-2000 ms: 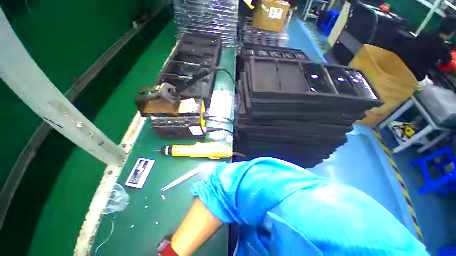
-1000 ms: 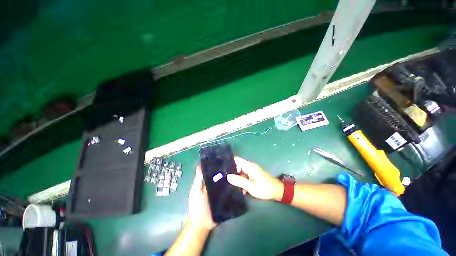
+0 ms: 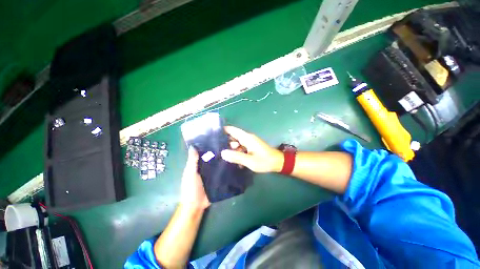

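Observation:
A black phone unit [image 3: 223,176] lies across both hands above the green bench, with a small white mark on its face and a bright glare at its far end. My left hand [image 3: 192,181] holds it along its left edge, the fingers partly hidden beneath. My right hand [image 3: 252,151] grips its right edge, with the thumb on the face near the white mark. A red band is on the right wrist. Small shiny modules [image 3: 146,156] sit grouped on the bench left of the phone.
A long black tray [image 3: 84,173] with white bits lies at left. Tweezers [image 3: 343,126], a yellow electric screwdriver [image 3: 387,123], a printed card [image 3: 319,80] and a clear plastic cup [image 3: 290,80] lie at right. A dark box [image 3: 392,79] stands beyond the screwdriver. A pale post [image 3: 329,26] rises behind.
The view has swung from the tray stack to the bench's other end. Since one second ago, both hands still hold the phone, its far end now brightly glaring. Bench items appear higher in view.

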